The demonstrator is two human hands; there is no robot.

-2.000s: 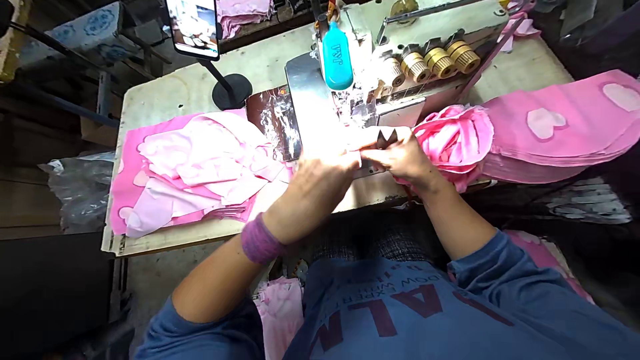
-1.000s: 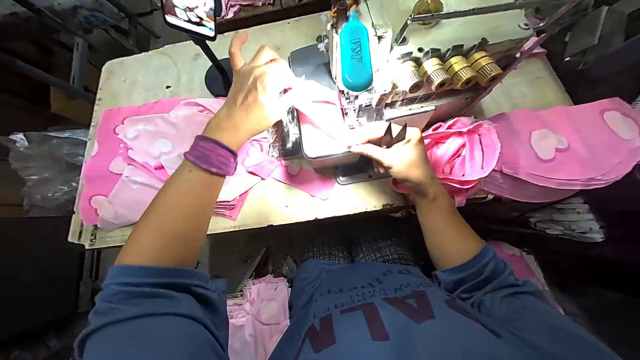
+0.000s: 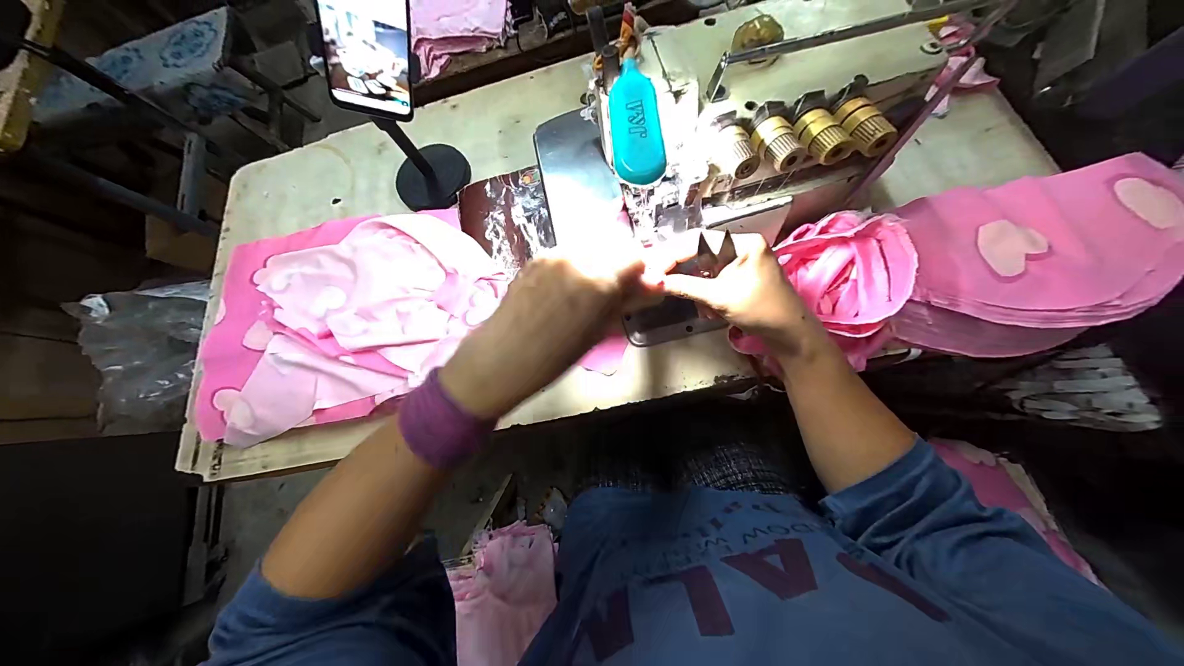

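My left hand and my right hand meet in bright glare in front of the needle area of an overlock sewing machine. A small pair of thread snips shows its dark blades at my right hand, which holds it. My left fingertips are at pink fabric, partly hidden by glare and the hand. Crumpled pale pink fabric lies on a darker pink stack to the left. Bunched pink fabric sits right of my right hand, beside stacked pink pieces with heart shapes.
A phone stands on a round black base at the back left of the worktable. Brass-coloured tension knobs line the machine. A clear plastic bag hangs left of the table. More pink fabric lies below the table.
My left hand was raised at the left of the machine one second ago, near the phone stand; now it is beside my right hand at the front of the machine.
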